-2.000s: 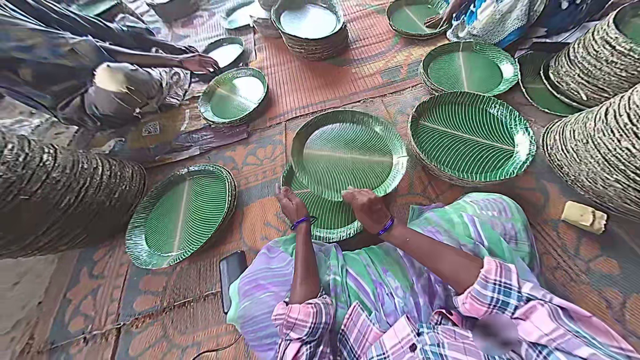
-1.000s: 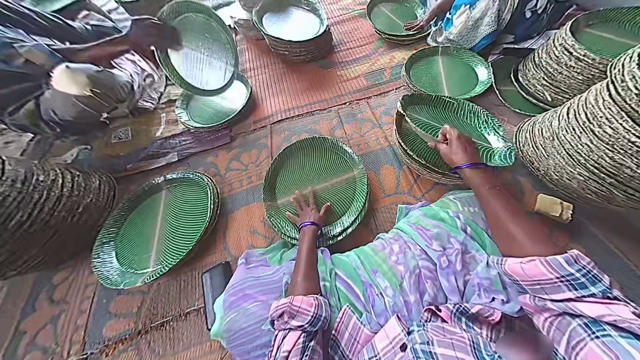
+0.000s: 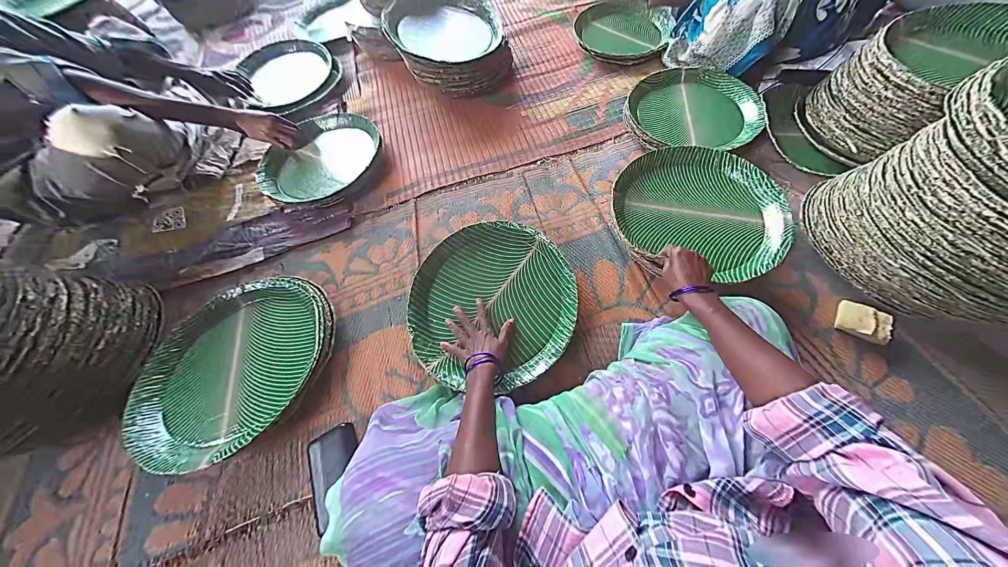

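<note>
My left hand (image 3: 479, 337) lies with spread fingers on the near part of a round green leaf-patterned plate (image 3: 512, 276), which rests on the mat before my lap. To the right, my right hand (image 3: 683, 272) is at the near left rim of a stack of similar green plates (image 3: 709, 205); its fingers are bent at the edge, and whether they grip a plate is hidden. Another short stack of green plates (image 3: 236, 370) stands at the left, tilted toward me. Both my wrists bear purple bangles.
Tall plate stacks stand at right (image 3: 921, 189) and left (image 3: 71, 354). A yellowish block (image 3: 864, 321) and a dark phone-like object (image 3: 331, 465) lie nearby. At upper left, another person's hand (image 3: 268, 127) touches a plate (image 3: 323, 161). More plates (image 3: 693, 110) sit at upper right.
Two seconds ago both my hands held a plate over the middle one. My right hand then moved to the right stack, and is now at its near rim. My left hand stays on the middle plate.
</note>
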